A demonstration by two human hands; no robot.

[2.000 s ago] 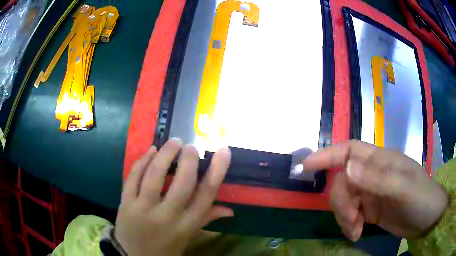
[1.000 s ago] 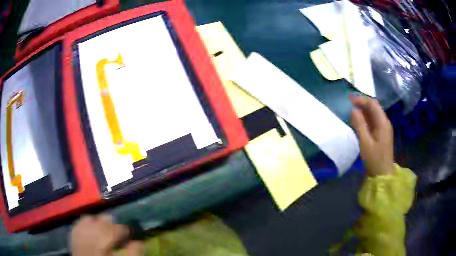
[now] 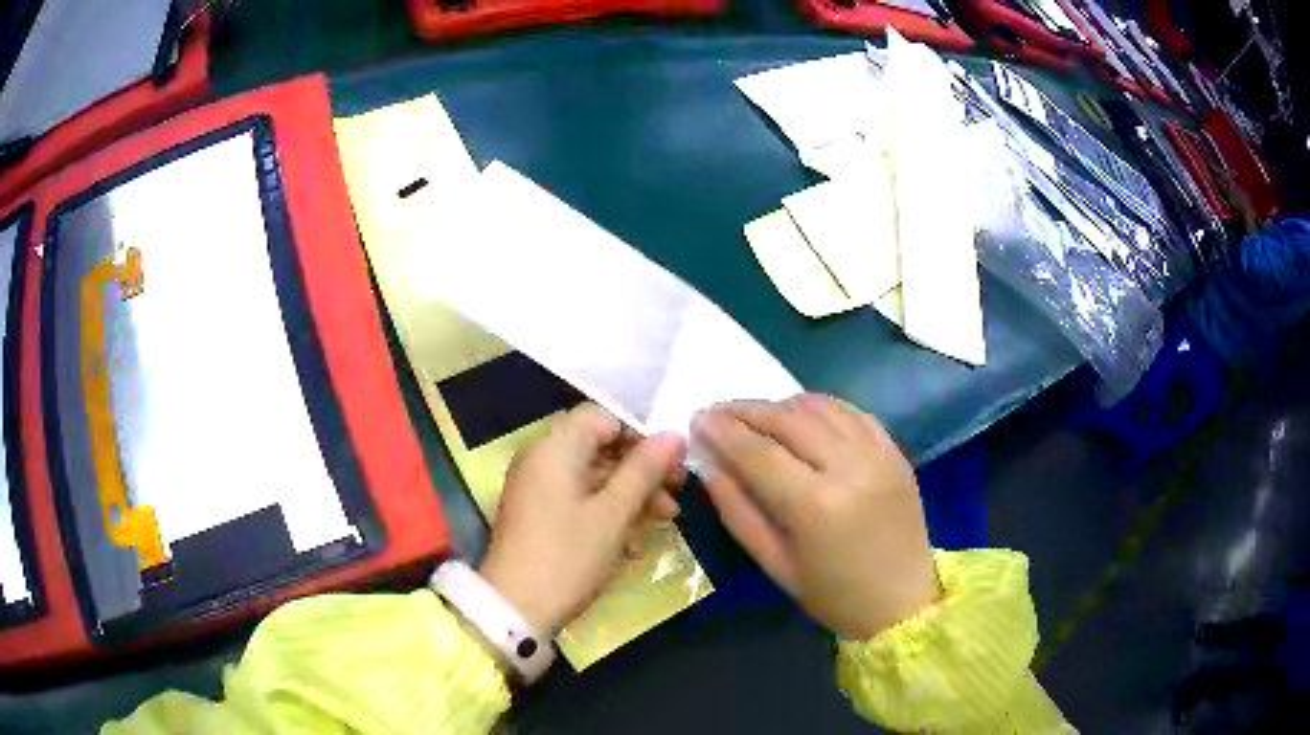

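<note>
A broad white adhesive strip lies slantwise over a pale yellow release liner that carries black tape pieces. My left hand and my right hand meet at the strip's near end, fingertips close together. My right fingers hold the strip's end. My left thumb and fingers are pinched beside it; whether they grip the strip is hidden. At left, a red foam tray holds a display panel with an orange flex cable on it.
Loose white and cream offcuts lie on the green mat at the upper right. Clear plastic bags lie beyond them at the bench edge. More red trays stand along the back.
The view has shifted right, so the trays sit further left. Both hands have come together at the near end of the white strip; a second ago they were apart and off it.
</note>
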